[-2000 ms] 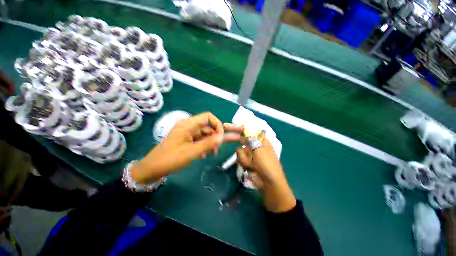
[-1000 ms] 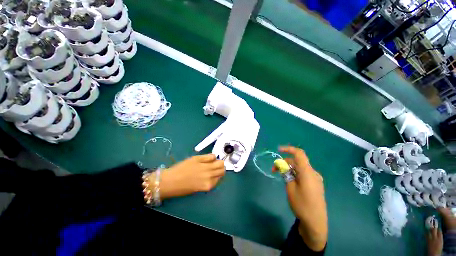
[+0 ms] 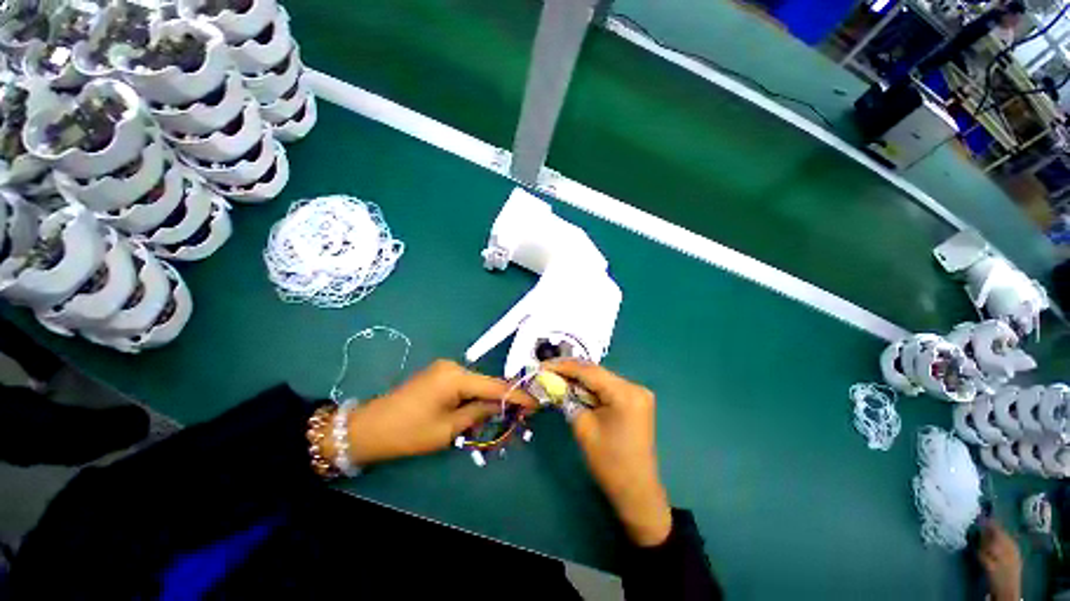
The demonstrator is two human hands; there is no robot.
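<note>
The white camera body (image 3: 575, 276) lies on the green bench, its round open end towards me and its flat white antenna (image 3: 501, 335) pointing left. Lead wires (image 3: 499, 437) with small white plugs hang out below the opening. My left hand (image 3: 425, 413) holds the wires at the opening's lower left edge. My right hand (image 3: 610, 437) holds the yellow-handled tool (image 3: 549, 384) in its fingers, close to my left fingertips. The tool's tip is hidden. A single sealing ring (image 3: 373, 332) lies left of the body.
Stacked front housings (image 3: 117, 176) stand at the left, smaller stacks (image 3: 1015, 413) at the right. A pile of sealing rings (image 3: 332, 250) lies left of the body, another (image 3: 946, 487) at the right. A grey upright (image 3: 548, 94) rises behind. Another person's hand (image 3: 1000, 561) shows at the lower right.
My right hand has moved left with the tool to meet my left hand at the opening. The wires now hang out below. The loose ring beside the body's right side is no longer visible.
</note>
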